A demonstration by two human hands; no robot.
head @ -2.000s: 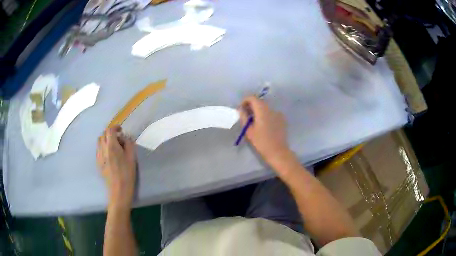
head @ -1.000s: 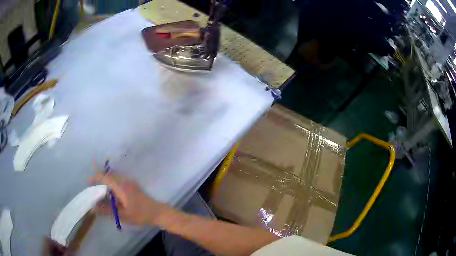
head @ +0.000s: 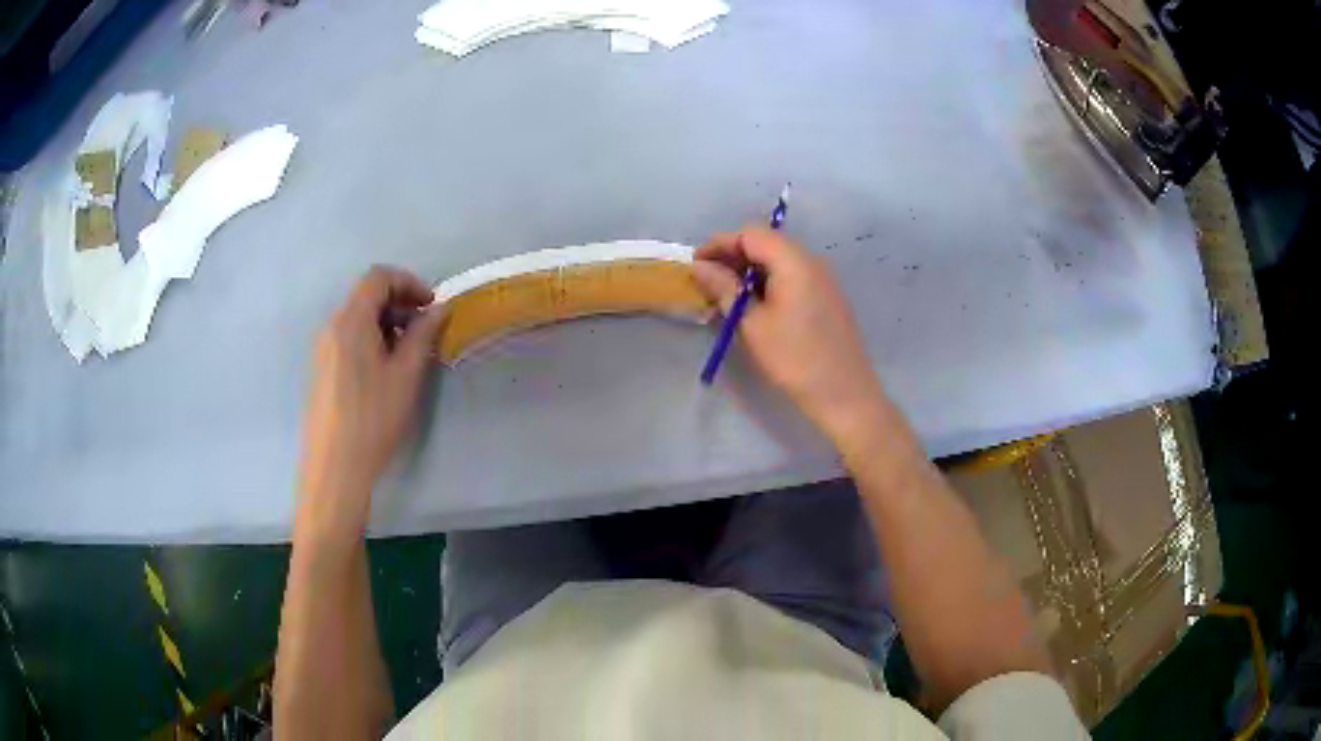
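A tan-brown curved marking template (head: 568, 294) lies on a white curved collar piece (head: 558, 262), whose white shows along the upper edge and thinly along the lower edge. My left hand (head: 374, 369) has its thumb and fingers on the left ends of both. My right hand (head: 790, 322) has its fingertips at their right ends and also holds a blue-purple pencil (head: 724, 340), tilted, across the fingers. The hands hide both ends of the template and piece.
A loose pile of white pieces (head: 123, 301) with small brown cards lies at left. A stack of white arcs (head: 558, 18) is at the far middle. An iron (head: 1108, 116) stands at the right edge by a yellowish board (head: 1231, 275). Taped cardboard (head: 1116, 536) is below right.
The template, earlier beside the white piece at left, now lies on it. My left hand has come in to the piece's left end. The view turned right and came back.
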